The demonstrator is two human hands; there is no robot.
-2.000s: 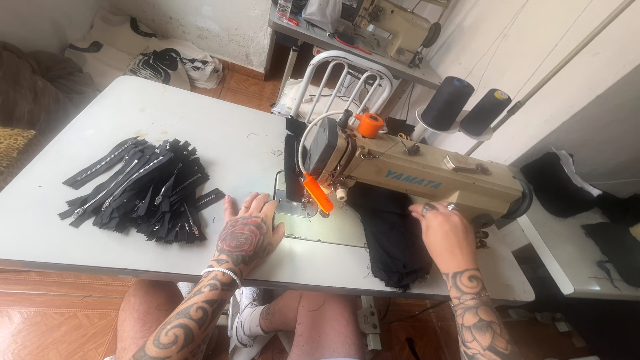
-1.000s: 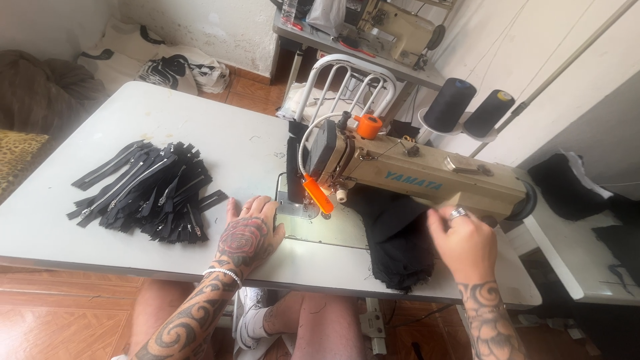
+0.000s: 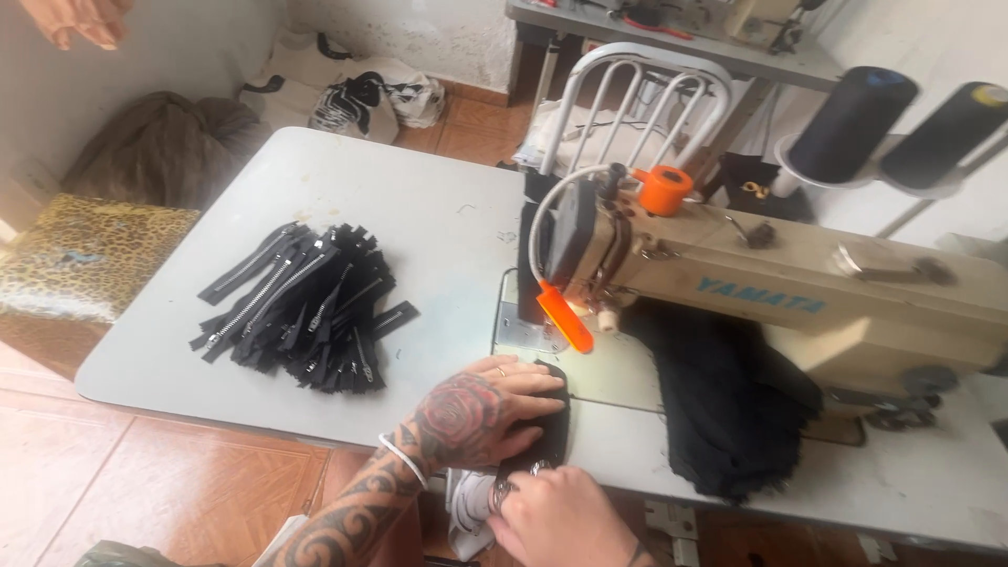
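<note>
My left hand [image 3: 492, 409] lies flat on a small black fabric piece [image 3: 556, 421] at the front edge of the sewing table, just below the machine's metal needle plate [image 3: 529, 327]. Close by, my right hand [image 3: 547, 512] has its fingers curled on the lower end of the same piece, over the edge. The Yamata sewing machine [image 3: 756, 295] stands to the right, with an orange tag-like part [image 3: 565, 317] hanging by its needle area. A black strip [image 3: 531, 264] lies behind the needle plate. Black cloth [image 3: 724, 402] is bunched under the machine arm.
A pile of black zippers with metal teeth [image 3: 307, 307] lies on the left of the white table [image 3: 441, 213]. Behind are a white metal chair [image 3: 642, 59] and another table [image 3: 756, 47]. Two dark thread cones [image 3: 854, 122] stand at the back right. A leopard-print surface [image 3: 87, 252] is at far left.
My right hand has moved left from the bunched cloth to the table's front edge. My left hand now rests on a small black piece, where it lay on the bare table before.
</note>
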